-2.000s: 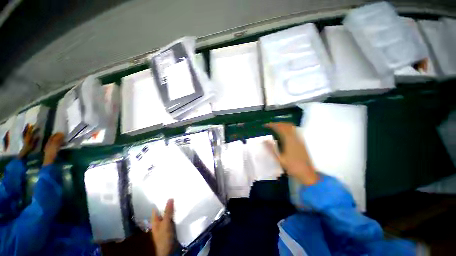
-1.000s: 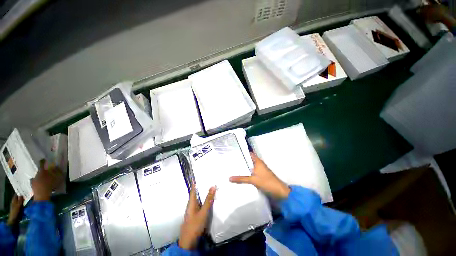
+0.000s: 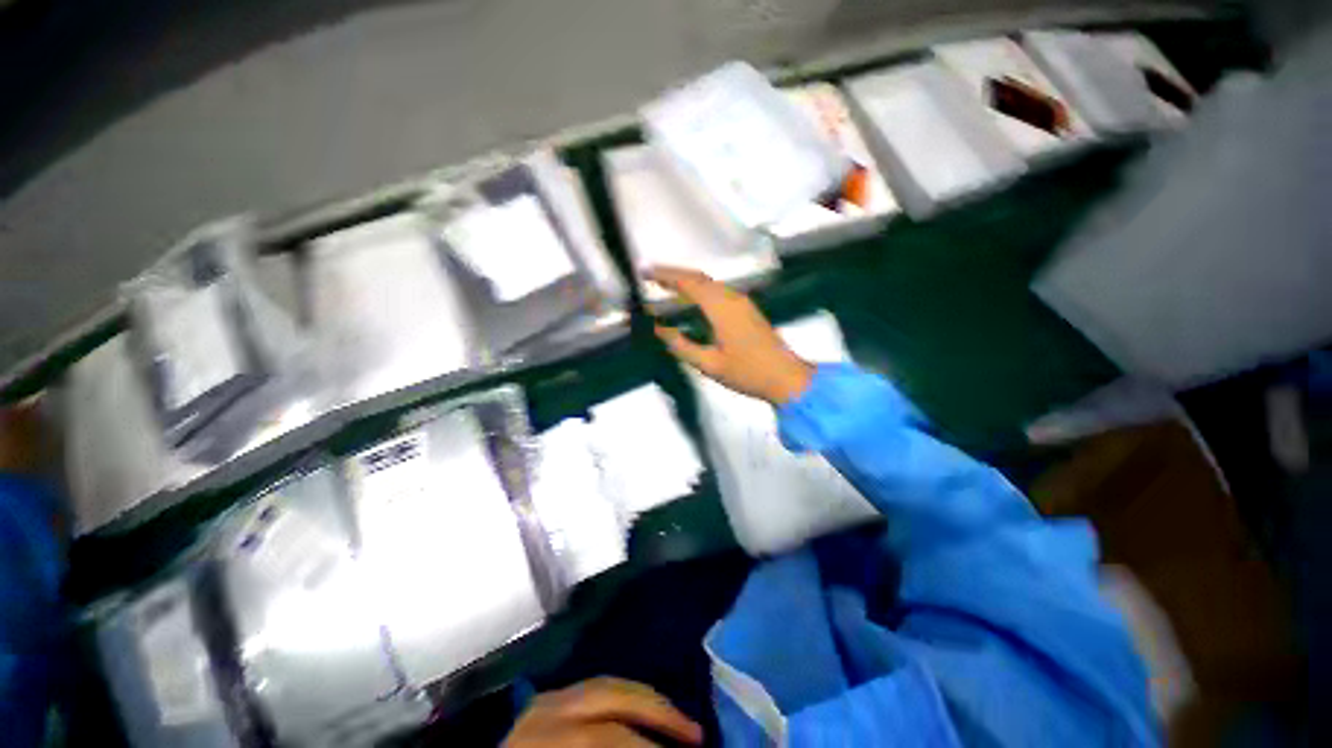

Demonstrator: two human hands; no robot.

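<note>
My right hand [image 3: 730,344] is empty, fingers apart, between the box row and a white limp sheet stack [image 3: 782,475]. My left hand [image 3: 602,713] is cut off by the bottom edge; its fingers look bent, and whether it holds anything is hidden. A bagged slab with a white card [image 3: 519,263] lies on a box left of my right hand. Bagged keyboards, label side up [image 3: 438,541], lie side by side at the lower left. Small white cards [image 3: 643,446] lie in low piles between them and the sheets. The picture is blurred.
White gift boxes [image 3: 935,139] stand in a row along the grey panel. A blister tray [image 3: 745,139] lies tilted on one. Another bagged slab [image 3: 205,351] lies at left. A blue sleeve [image 3: 29,585] shows at the left edge. A pale block [image 3: 1198,241] is at right.
My hands have parted and left the bagged slab they held; one now lies on the box behind. The cards are uncovered. My left hand is lower. The view has shifted.
</note>
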